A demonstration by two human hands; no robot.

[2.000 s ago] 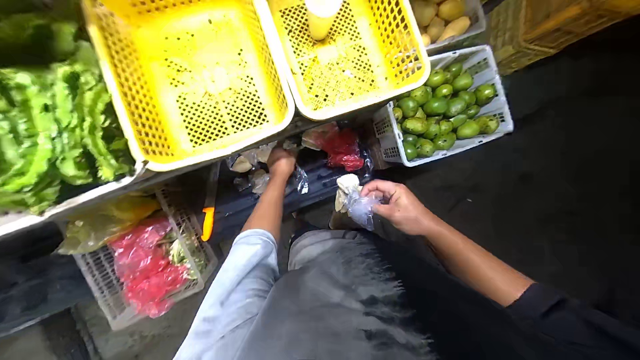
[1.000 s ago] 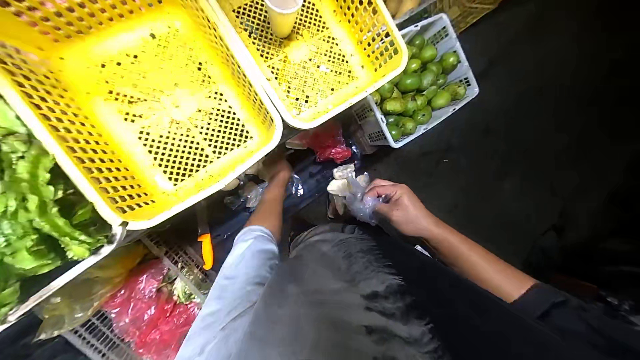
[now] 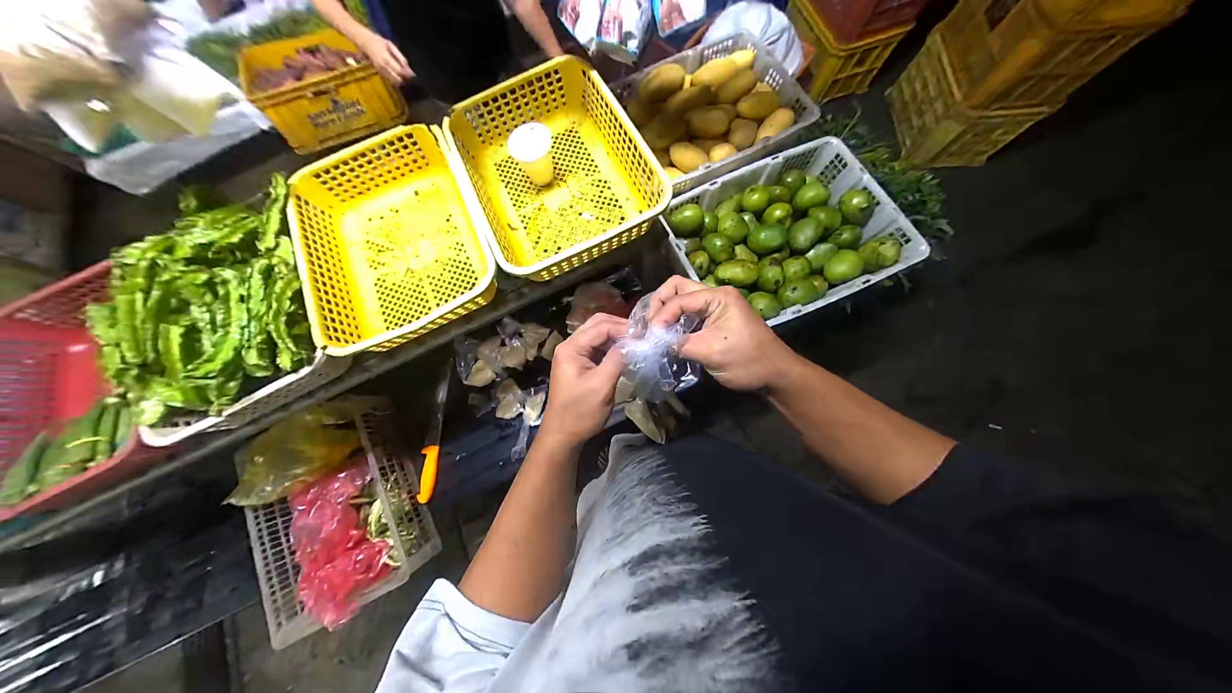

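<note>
A clear plastic bag (image 3: 656,358) is stretched between my two hands, in front of my body. My left hand (image 3: 585,380) pinches its left side, and my right hand (image 3: 724,337) grips its right upper side. Pale pieces (image 3: 647,420) show just below the bag; whether they are inside it is unclear. Several small clear bags of pale pieces (image 3: 510,351) lie on the dark surface left of my left hand. A knife with an orange handle (image 3: 428,474) lies further left.
Two yellow plastic baskets (image 3: 486,279) stand ahead, one holding a cup (image 3: 531,154). Around them are leafy greens (image 3: 207,308), a crate of green fruit (image 3: 794,241), a crate of yellow fruit (image 3: 712,111) and a crate with red plastic bags (image 3: 337,539). Another person's hand (image 3: 388,60) is at the top.
My left hand has left the small bags on the dark surface and now holds the plastic bag with my right hand. The view has shifted and takes in more of the stall.
</note>
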